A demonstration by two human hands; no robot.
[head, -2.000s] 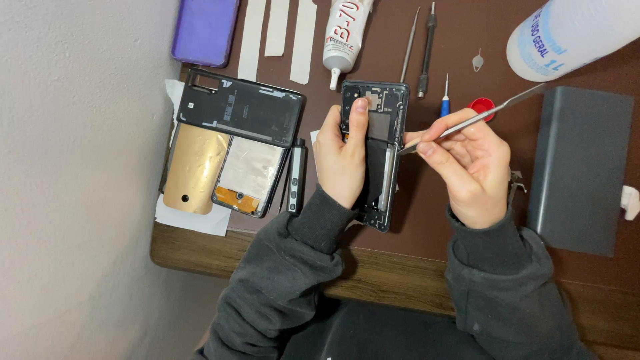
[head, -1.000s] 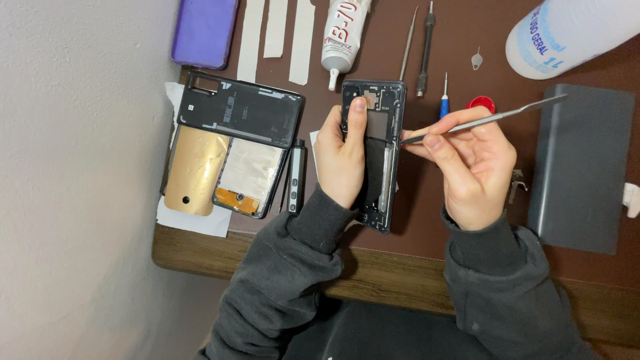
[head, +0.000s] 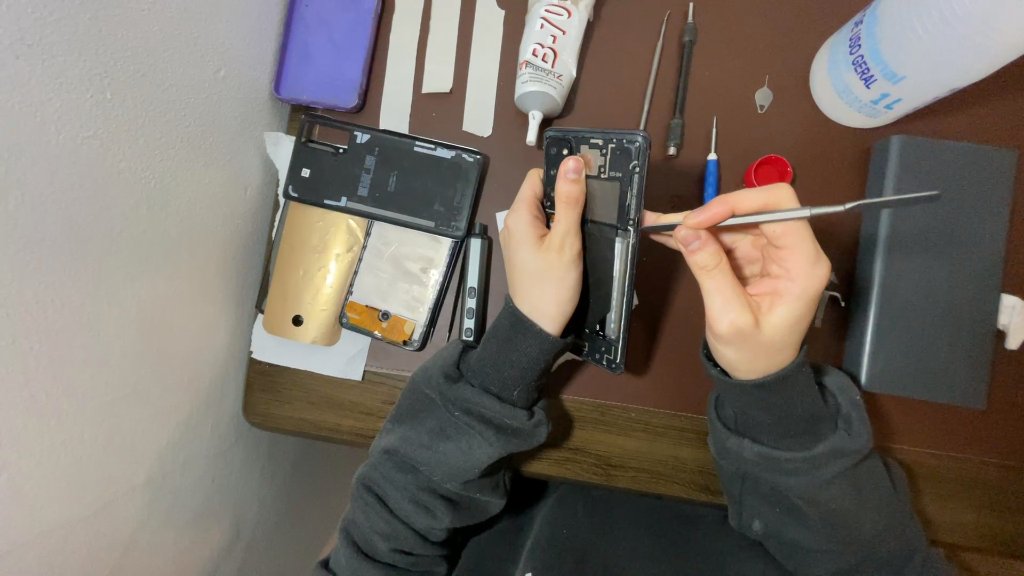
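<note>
My left hand (head: 548,240) grips an opened smartphone (head: 604,264) with its back cover off, thumb on the upper part near the cameras. The phone stands long side up and down in view, its black inner frame showing. In my right hand (head: 752,280) is a thin metal spudger (head: 768,217), held between thumb and fingers. Its dark left end meets or lies very close to the phone's right edge; whether it touches is unclear. The other end points right. Part of the phone's left side is hidden behind my left hand.
Left lie a detached back cover (head: 384,176), a gold sheet (head: 312,276), a screen assembly (head: 400,268) and a button-bearing pen-like tool (head: 474,280). Above are a glue tube (head: 552,60), metal picks (head: 681,80), a blue screwdriver (head: 711,172), a red cap (head: 770,170) and a bottle (head: 896,64). A dark box (head: 932,272) is right.
Compared with two seconds ago, the spudger lies flatter, its free right end lower in view. My left hand keeps its hold on the phone.
</note>
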